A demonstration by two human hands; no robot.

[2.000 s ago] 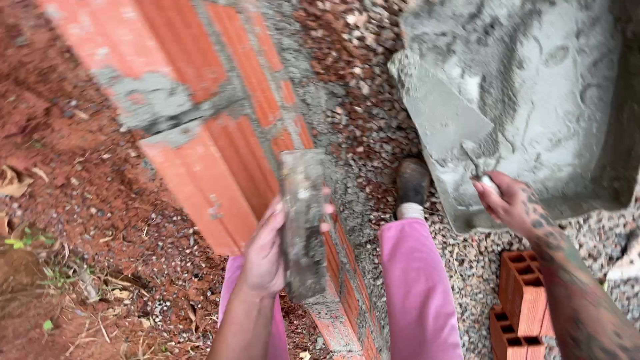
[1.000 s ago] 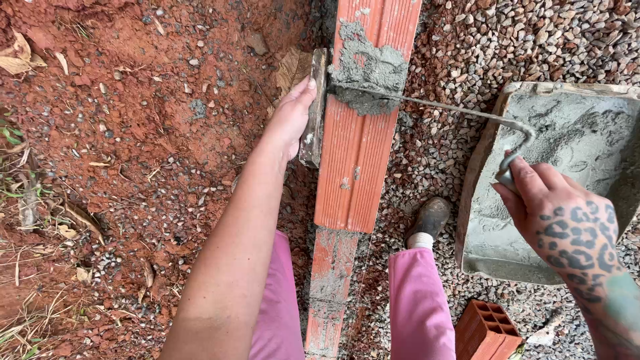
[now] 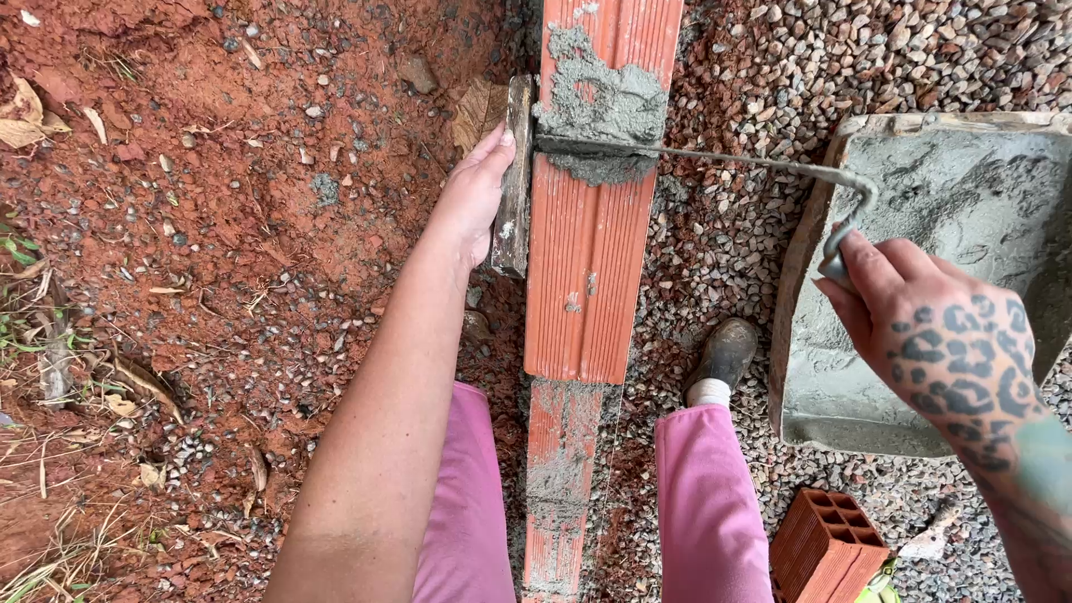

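My left hand [image 3: 481, 197] presses a mortar-stained wooden board [image 3: 514, 180] flat against the left side of a hollow clay brick wall. The fingers lie along the board's outer face. In my right hand [image 3: 917, 310] is the handle of a masonry trowel [image 3: 770, 163], whose blade is seen edge-on across the joint between two bricks. Wet mortar [image 3: 603, 96] lies on the far brick's top and around the blade. The near brick [image 3: 582, 276] shows a grooved top with small mortar spots. Below it runs a lower course [image 3: 561, 494] smeared with mortar.
A mortar trough [image 3: 808, 327] stands on gravel to the right. Loose hollow bricks [image 3: 829, 544] are at the lower right, and a thin string [image 3: 618, 431] runs beside the lower course. Red soil with dry leaves [image 3: 25, 117] lies on the left. My shoe [image 3: 724, 352] is between wall and trough.
Two seconds ago the trowel was over the trough and the board was held near the wall's top; one second ago both were at the joint. Since then, little has moved.
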